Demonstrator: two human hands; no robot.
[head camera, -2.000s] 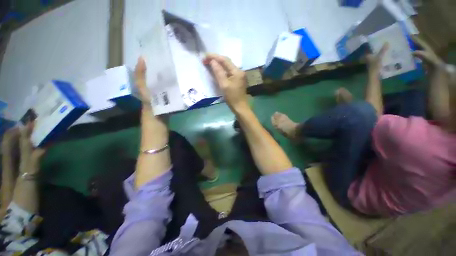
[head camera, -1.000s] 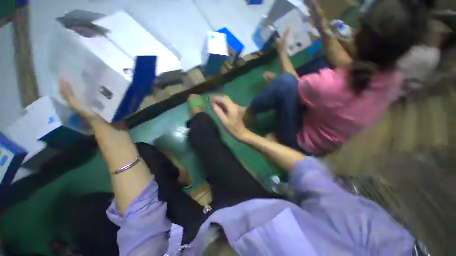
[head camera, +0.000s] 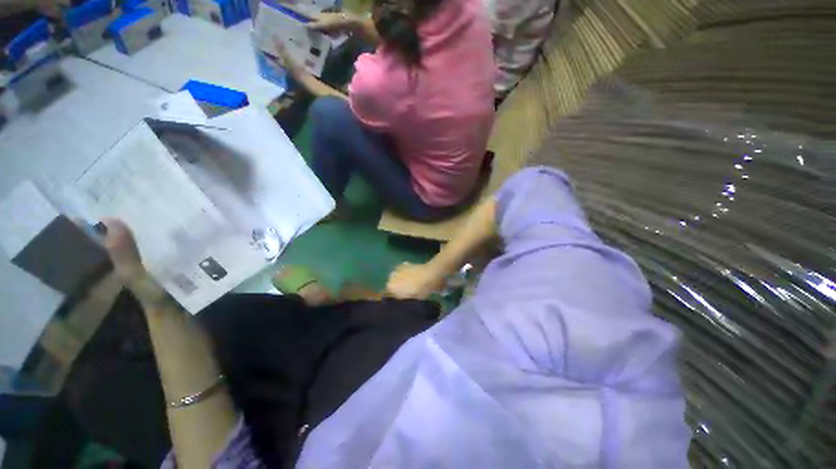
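My left hand (head camera: 126, 256) holds an open white retail box (head camera: 174, 224) by its left side. The box is tilted, with small dark labels near its lower corner and an open flap at the top. A white panel with a crinkled clear patch shows at its right. My right hand (head camera: 410, 279) is low over the green floor near my knee, away from the box. It is blurred and its fingers are partly hidden, so I cannot tell whether it holds anything.
A person in a pink top (head camera: 445, 101) sits ahead, holding another box (head camera: 291, 38). Blue and white boxes (head camera: 137, 29) stand on the white-covered surface (head camera: 101, 96). Brown cardboard stacks (head camera: 678, 174) under clear wrap fill the right side. A cardboard sheet (head camera: 417, 227) lies on the green floor.
The view has swung right, bringing the wrapped cardboard stacks into sight. My right hand has left the box and moved down beside my leg. My left hand still holds the box.
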